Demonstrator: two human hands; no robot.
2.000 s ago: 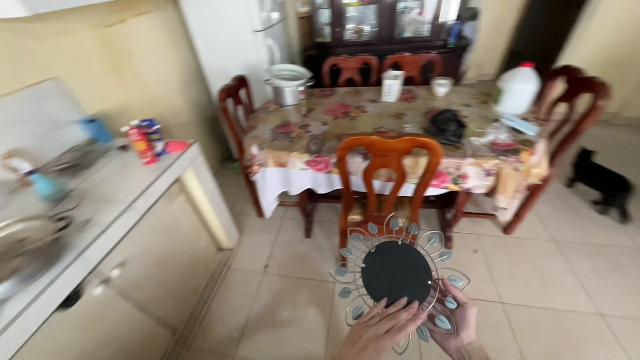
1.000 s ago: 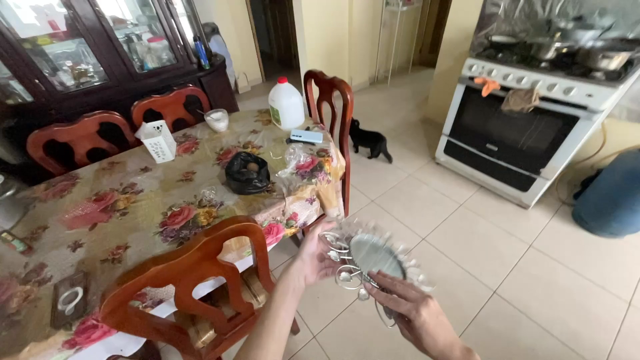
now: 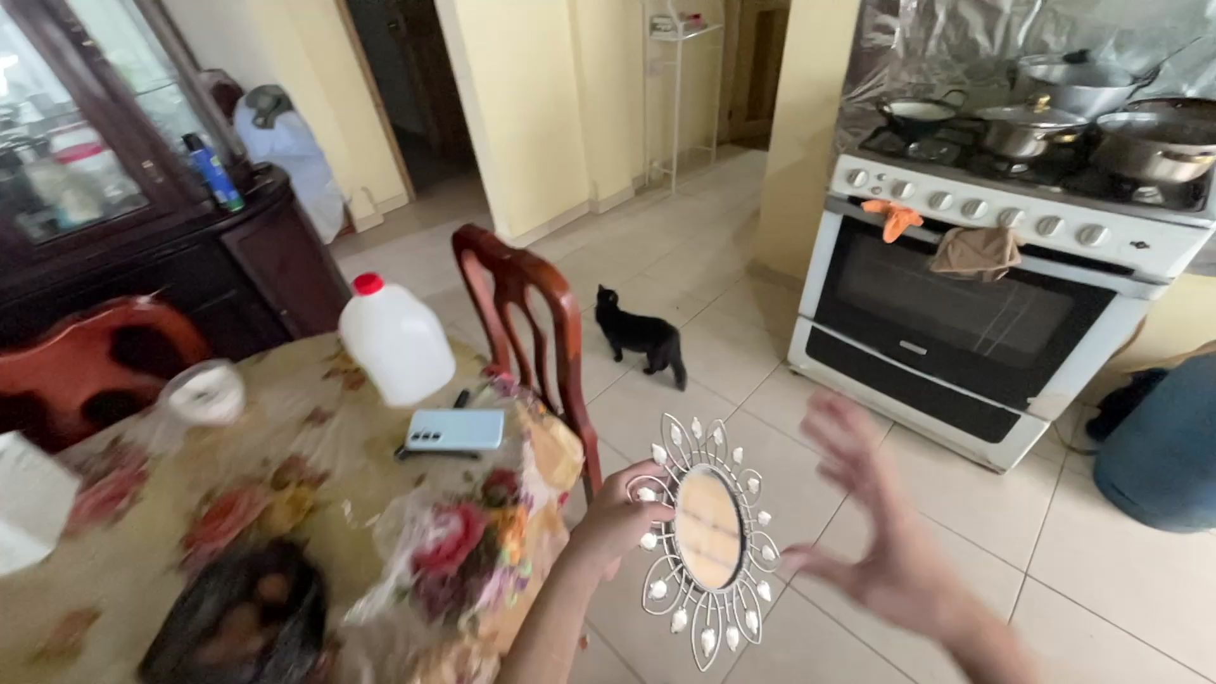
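A round mirror in a silver wire frame with leaf shapes [image 3: 708, 527] is held upright over the tiled floor, its glass side showing. My left hand [image 3: 622, 518] grips the frame by its left edge. To the right of the mirror, my right hand [image 3: 869, 518] is raised with thumb and fingers spread, holding nothing, its thumb close to the frame's edge. Left of both hands stands a table with a floral cover [image 3: 351, 503], bearing a light blue smartphone [image 3: 458, 430], a white plastic jug with a red cap [image 3: 394, 342] and a black plastic bag with roundish items [image 3: 242, 617].
A wooden chair [image 3: 532, 313] stands at the table's corner. Beyond it, a black cat [image 3: 638, 332] is on the floor. A white gas stove [image 3: 950, 313] with several pots is at the right, beside a blue cylinder [image 3: 1164, 446]. A dark cabinet [image 3: 275, 256] stands at the back left.
The mirror, first seen from its dark back, now shows its glass. My right hand, on the mirror one second ago, has let go and moved off to the right. The view has swung right.
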